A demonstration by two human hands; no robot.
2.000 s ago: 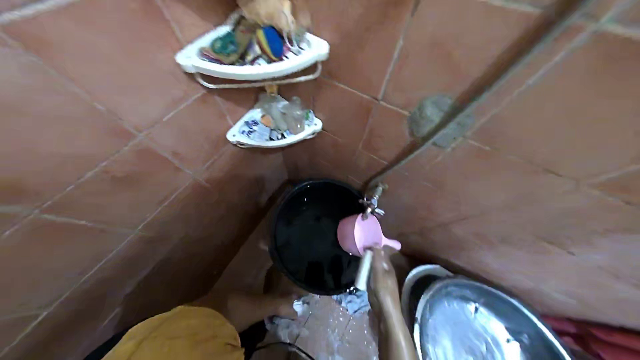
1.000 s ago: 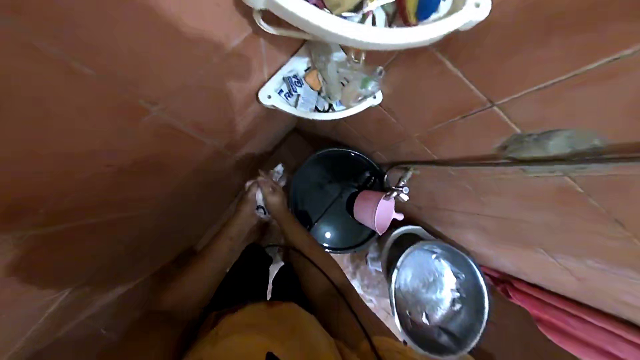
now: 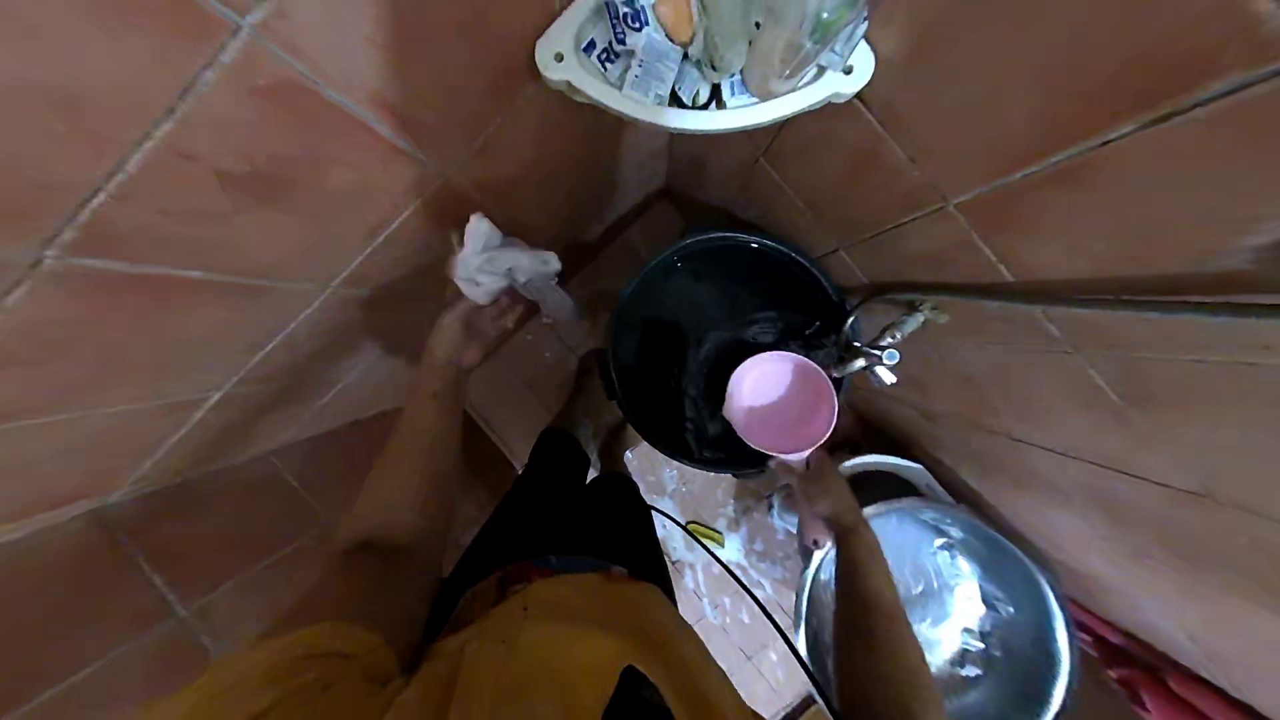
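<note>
My left hand [image 3: 475, 325] holds a wet, crumpled white cloth [image 3: 497, 265] near the left tiled wall, the cloth partly draped over the fingers. The handle of a pink plastic dipper [image 3: 782, 405] is in my right hand [image 3: 822, 495]. The dipper's bowl is over the lower right part of a round black bucket [image 3: 690, 340] of dark water; whether it touches the water I cannot tell. A metal tap [image 3: 878, 355] sticks out from the right wall at the bucket's rim, above the dipper.
A large metal basin [image 3: 960, 600] stands at the lower right, against a paler container's rim [image 3: 885, 463]. A yellow object [image 3: 705, 533] lies on the wet, sudsy floor [image 3: 725, 590]. A white corner shelf [image 3: 700, 118] with packets hangs above the bucket. Red fabric [image 3: 1150, 665] lies at far right.
One second ago both hands were together at the white cloth left of the bucket, and the dipper rested at the bucket's edge. Now my right hand has the dipper; the cloth stays in my left.
</note>
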